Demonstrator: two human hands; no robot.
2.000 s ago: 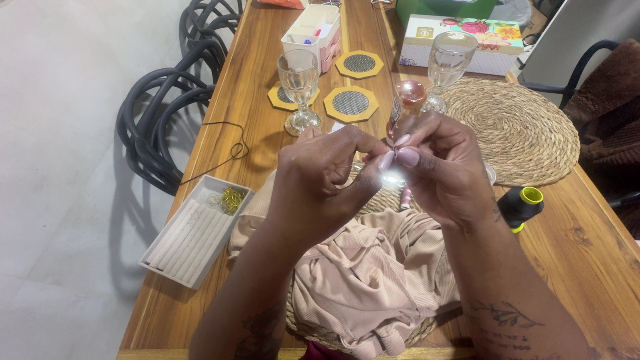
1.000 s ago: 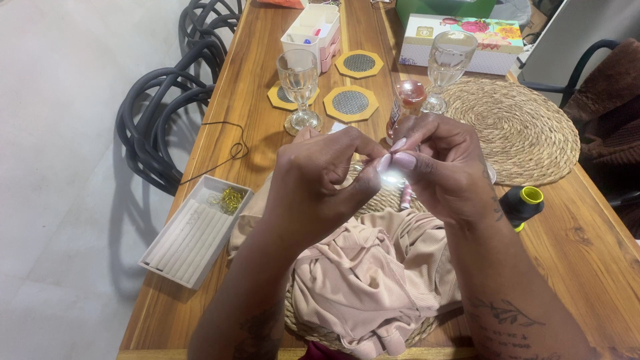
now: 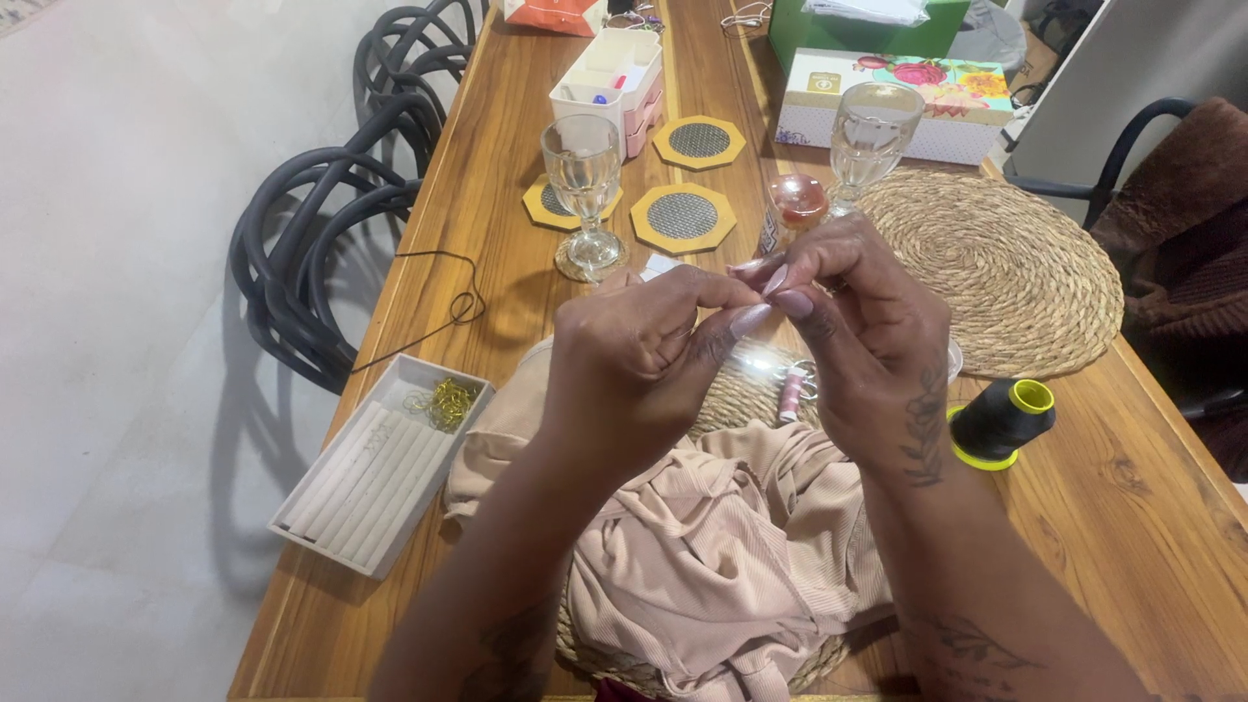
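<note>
My left hand (image 3: 648,361) and my right hand (image 3: 863,331) meet at the fingertips above a woven placemat, thumbs and index fingers pinched. Whatever may be between the fingertips is too small to make out. Below them a beige ribbed cloth (image 3: 692,556) lies crumpled on the placemat. A small spool of pink thread (image 3: 792,393) rests just under my right hand. Right of my right wrist stands a large black thread spool (image 3: 1004,424) with yellow ends. A bright spot of light shows on the mat between my hands.
A grey jewellery tray (image 3: 366,468) with a gold chain (image 3: 448,404) sits left. Beyond are a glass goblet (image 3: 585,185), a second goblet (image 3: 873,132), octagonal coasters (image 3: 685,216), a white-and-pink organizer (image 3: 614,83), a floral box (image 3: 892,107) and a round woven mat (image 3: 994,273). A black cord (image 3: 429,336) crosses the left edge.
The fingers of my right hand have shifted slightly against those of my left. The cloth, spools and tray have stayed in place.
</note>
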